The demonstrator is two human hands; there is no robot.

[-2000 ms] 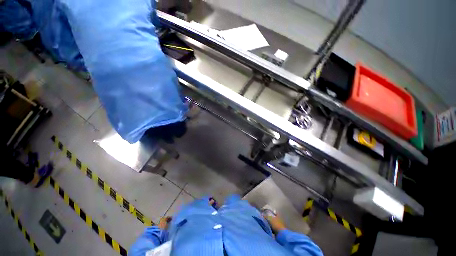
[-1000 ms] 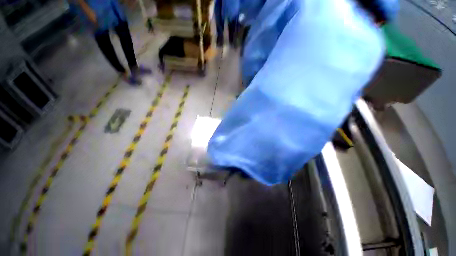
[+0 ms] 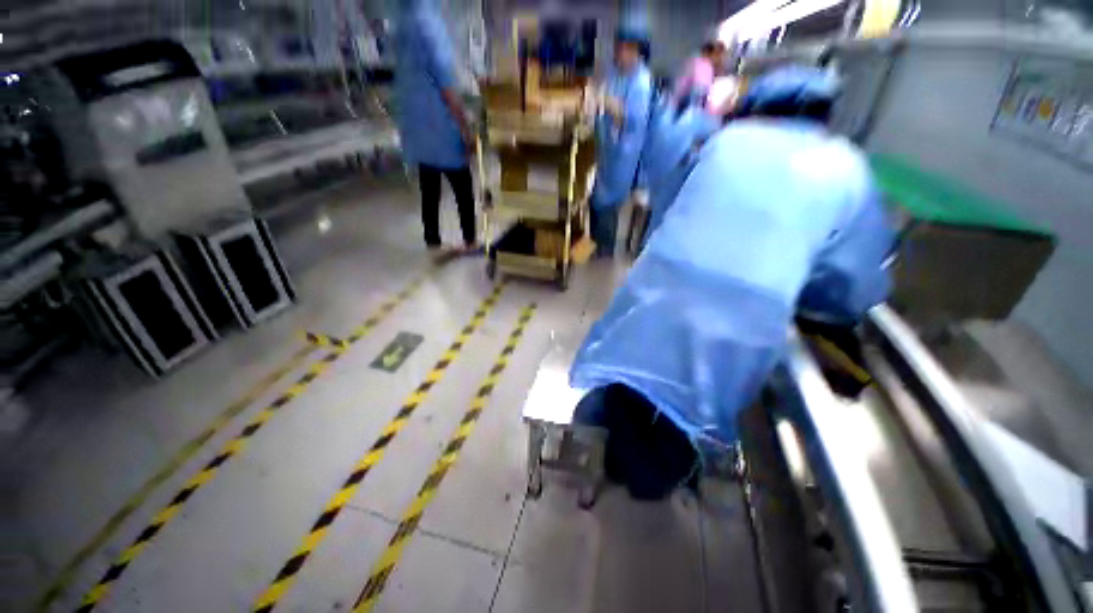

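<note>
Neither of my hands is in the picture. Nearest in front of me is the conveyor, with its near silver rail [image 3: 849, 491] running from the bottom edge up to the right and a second rail [image 3: 977, 461] beside it. A person in a blue smock and cap [image 3: 749, 263] sits on a square metal stool [image 3: 554, 401] and leans over the conveyor. A black item with a yellow edge [image 3: 839, 363] lies between the rails by this person. The person's hands are hidden.
White paper [image 3: 1040, 485] lies beyond the far rail. A green-topped box [image 3: 971, 258] stands behind it. A shelved trolley [image 3: 533, 180] stands ahead, with people around it. Yellow-black tape [image 3: 414, 479] crosses the floor. Black-framed units [image 3: 150, 314] and a pale machine [image 3: 162, 150] stand left.
The view has swung left and up from the conveyor and my own body to the aisle, trolley and machine. My hands, seen small two seconds ago, are out of view. The seated person still leans forward.
</note>
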